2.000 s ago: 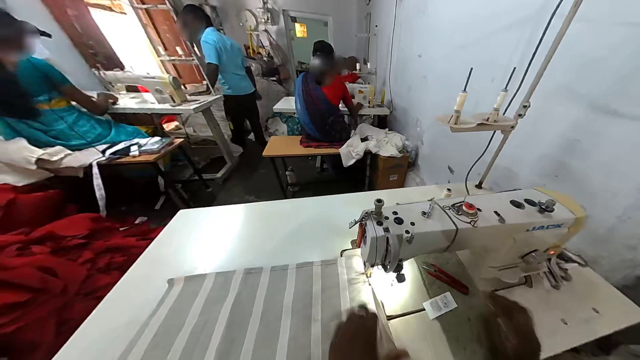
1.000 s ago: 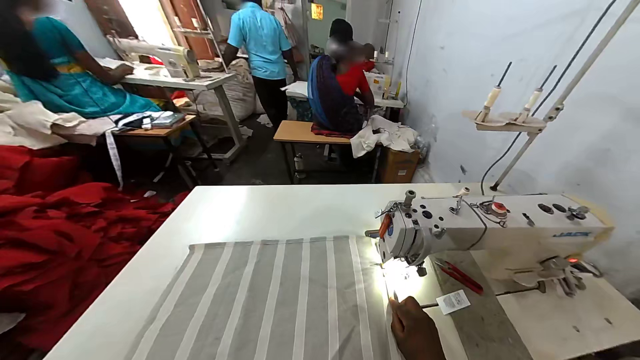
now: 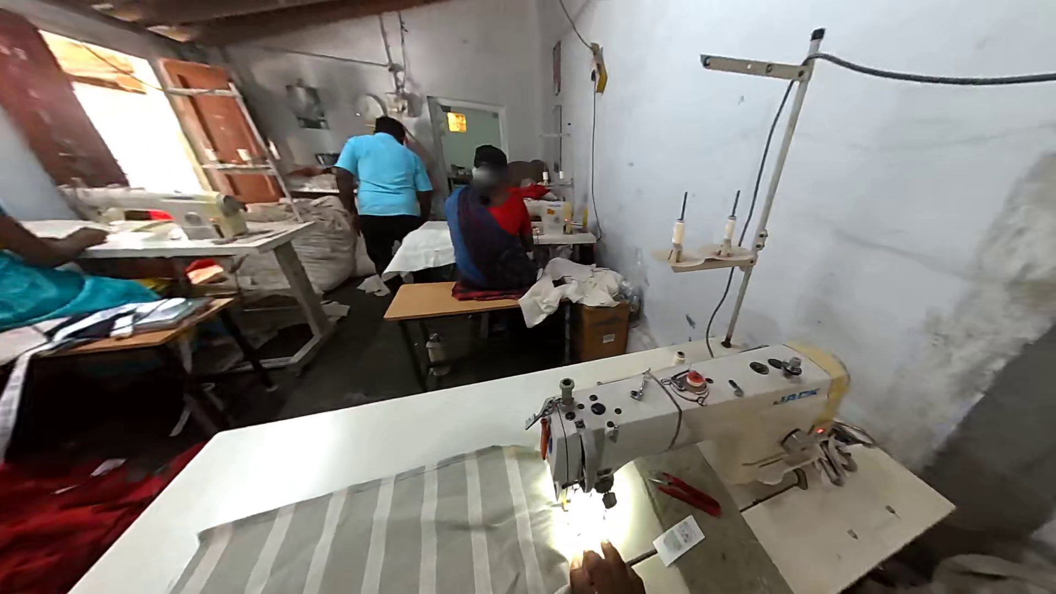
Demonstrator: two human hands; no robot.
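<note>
Grey-and-white striped fabric (image 3: 396, 528) lies flat on the white sewing table, its right edge beside the lit needle area of a Jack sewing machine (image 3: 693, 412). My right hand (image 3: 606, 571) shows at the bottom edge, just below the needle, with fingertips at the fabric's right edge; glare and the frame's edge hide whether it pinches the cloth. My left hand is out of view. To the right of the needle, red-handled thread snips (image 3: 686, 493) lie on the grey strip, with a small white printed label (image 3: 679, 540) below them.
A thread stand (image 3: 709, 256) rises behind the machine, near the wall. Red cloth (image 3: 74, 503) is heaped at lower left. Beyond the table are a wooden bench (image 3: 454, 302), other sewing machines (image 3: 194, 213), a seated person (image 3: 491, 235) and a standing person (image 3: 385, 181).
Two seconds ago both of my hands showed; one second ago, only one, and it now sits low in the frame below the needle. The view has tilted up.
</note>
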